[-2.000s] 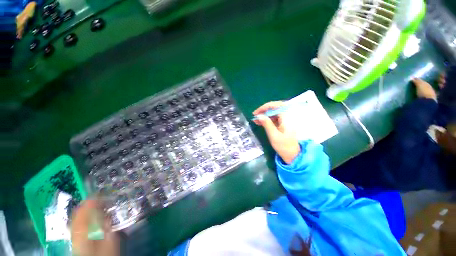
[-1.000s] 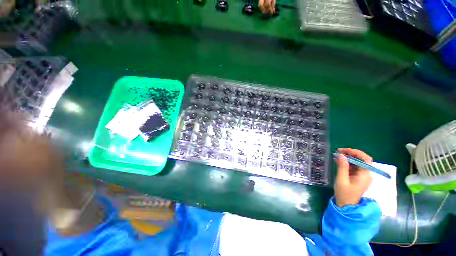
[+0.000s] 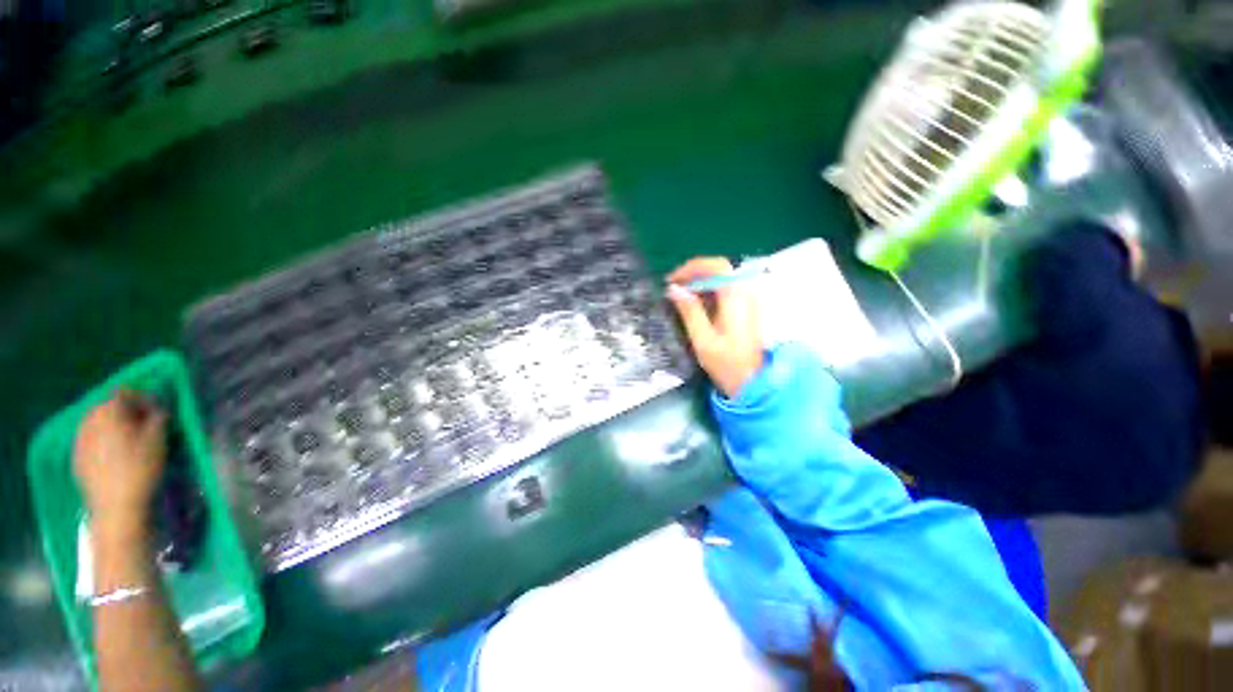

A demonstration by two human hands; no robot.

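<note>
The clear blister tray (image 3: 433, 358) lies on the green mat, its pockets filled with dark round parts, blurred and shiny with glare. The green parts basket (image 3: 206, 406) stands against its left side. My left hand (image 3: 122, 453) is bare and reaches into the basket over the dark fittings; its fingers are bunched and blurred, and I cannot tell whether they hold anything. A pale bag edge shows beside my wrist. My right hand (image 3: 717, 325) is at the tray's right edge and holds a thin light-blue pen-like tool (image 3: 728, 277), which points right over the white paper (image 3: 815, 308).
A white fan with a lime-green rim (image 3: 947, 122) stands at the upper right, its cord (image 3: 933, 325) running down the mat. Another person's dark sleeve (image 3: 1095, 365) is at the right. Blurred dark parts (image 3: 257, 41) lie at the upper left. A small dark mark shows below the tray.
My left hand has moved from a blurred place outside the basket into it. The view has turned and shifted, so the fan shows fuller. My right hand still holds the light-blue tool.
</note>
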